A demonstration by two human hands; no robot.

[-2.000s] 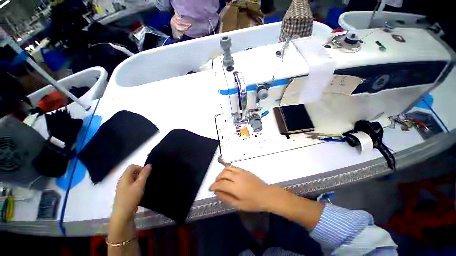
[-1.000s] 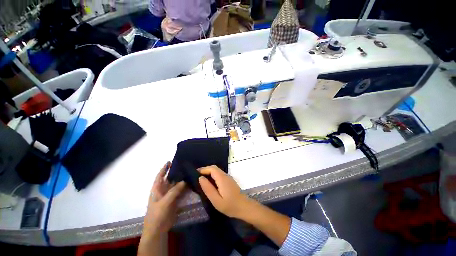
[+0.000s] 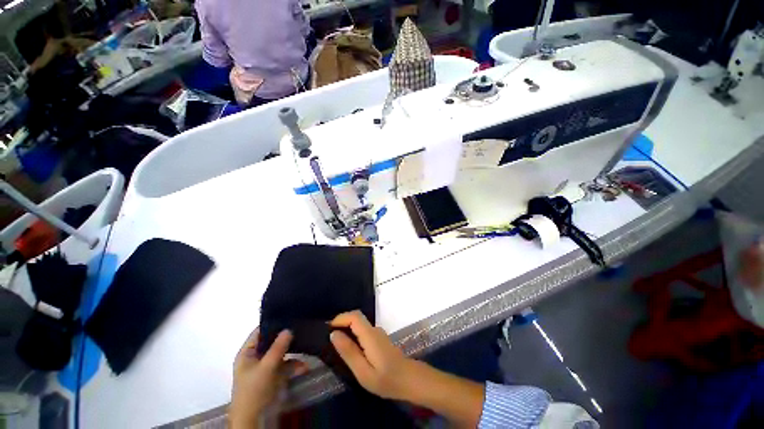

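A black cut panel (image 3: 320, 285) lies partly on the white table in front of the sewing machine's needle area (image 3: 356, 230), its lower part hanging over the table's front edge. My left hand (image 3: 266, 373) grips its lower left side, thumb on top. My right hand (image 3: 369, 352) pinches the cloth at its lower right, fingers curled. The fingertips under the cloth are hidden. A second black panel (image 3: 151, 297) lies flat on the table at the left.
A dark gold-edged case (image 3: 440, 211), thread snips (image 3: 486, 231) and a black strap with a white roll (image 3: 549, 230) lie right of the needle area. A parts tray (image 3: 641, 186) is further right. A person (image 3: 255, 46) is behind the white trough (image 3: 201, 159). A red stool (image 3: 695, 302) is at the right.
Both hands took hold of the black panel's lower part and drew it in over the table's front edge. The view has turned, so the machine sits further left.
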